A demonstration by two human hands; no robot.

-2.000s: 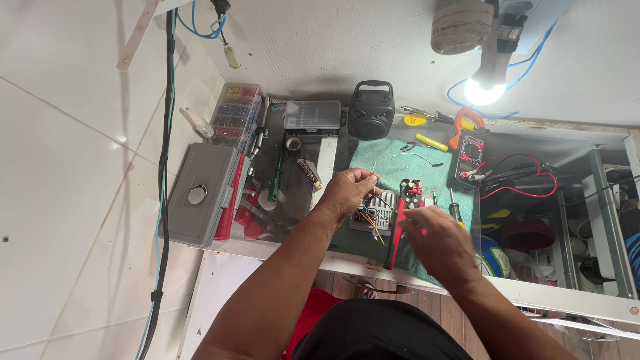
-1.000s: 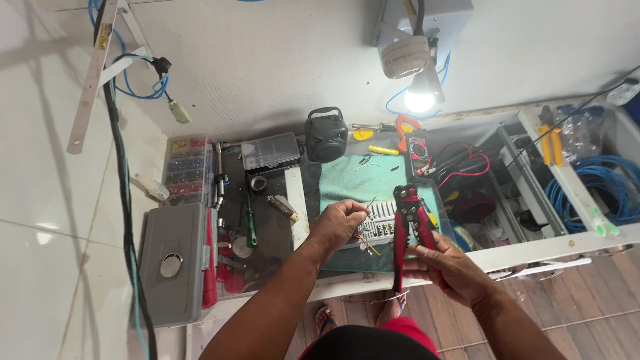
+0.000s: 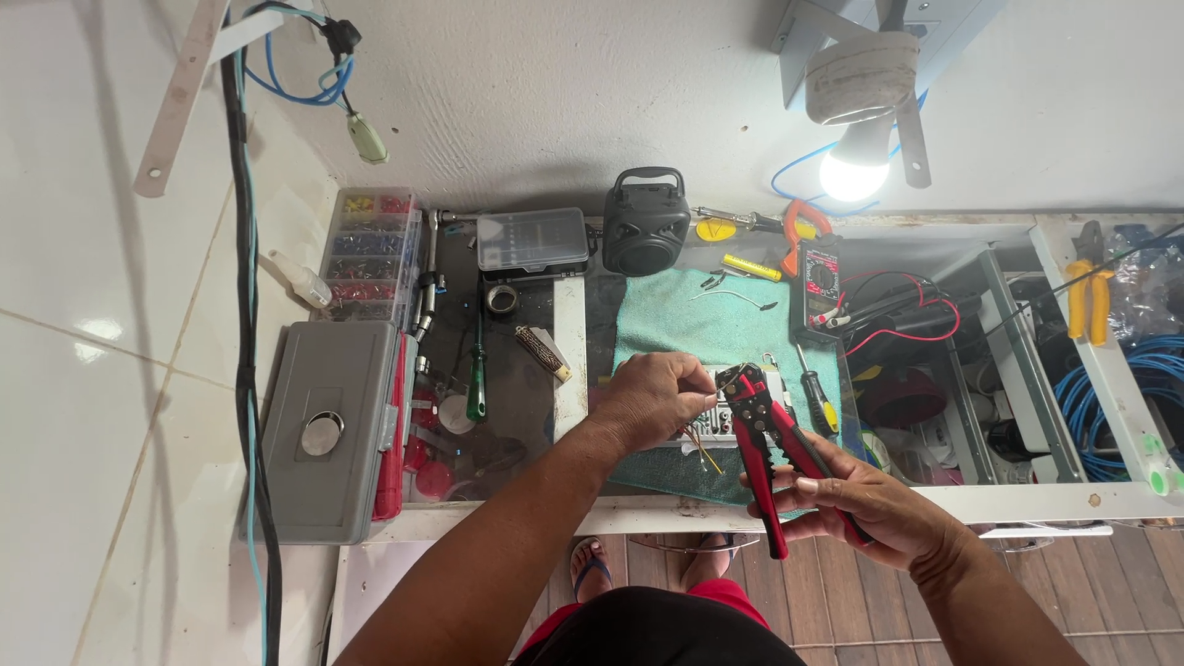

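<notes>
My right hand [image 3: 856, 504] holds a red-and-black automatic wire stripper [image 3: 766, 435] by its handles, jaws pointing away from me. My left hand [image 3: 655, 400] pinches a thin wire whose end is at the stripper's jaws; whether the jaws grip it cannot be told. Beneath both hands a light-coloured electronic unit with a slotted casing [image 3: 719, 427] lies on a green cloth [image 3: 680, 314], partly hidden. Several thin coloured wires [image 3: 705, 453] stick out of it beside my left hand. Short wire pieces [image 3: 740, 294] lie on the cloth farther back.
A clamp multimeter [image 3: 819, 277] and a yellow-black screwdriver [image 3: 820, 402] lie right of the cloth. Behind it stands a black speaker [image 3: 646, 227]. To the left are a green screwdriver [image 3: 477, 384], a folding knife [image 3: 543, 353], a grey case [image 3: 328, 425] and an organizer box [image 3: 368, 254]. A lit bulb [image 3: 856, 162] hangs above.
The wire stripper, earlier lower beside the unit, is now held up in my right hand, its jaws now at the wire in my left hand. The view has shifted.
</notes>
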